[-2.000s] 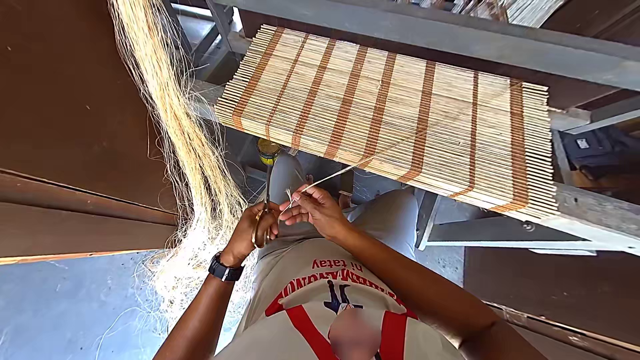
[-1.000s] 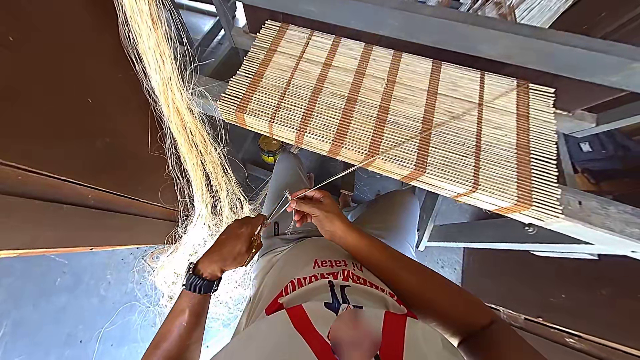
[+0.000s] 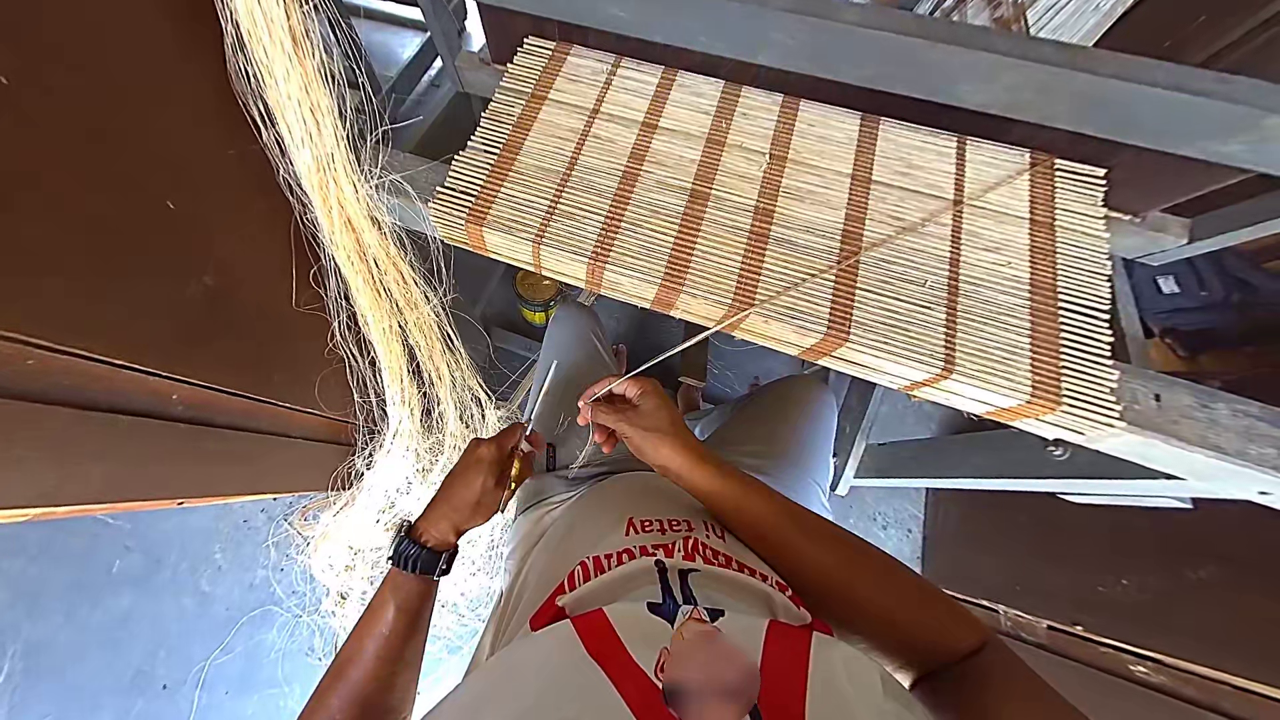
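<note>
My left hand (image 3: 480, 480), with a dark watch on its wrist, grips a pair of scissors (image 3: 541, 395) whose blades point up and away from me. To its right, my right hand (image 3: 640, 420) pinches a pale fiber strand (image 3: 690, 343) between thumb and fingers. From there the strand runs taut up to the right across a woven mat of thin sticks (image 3: 820, 220) with brown bands. A short frayed end hangs below the right fingers. Left of my left hand, a long bundle of loose pale fibers (image 3: 375, 290) hangs down and piles up near the floor.
The mat lies over a grey wooden frame (image 3: 900, 60). Beneath it stands a yellow can (image 3: 538, 290). My legs are under the mat's near edge. Brown panels (image 3: 150, 200) stand at the left, and a dark bag (image 3: 1200, 295) is at the far right.
Two seconds ago both hands were together at the strand. My left hand has moved left and away from the right one, and the scissor blades now show clear of the strand. My right hand still pinches it.
</note>
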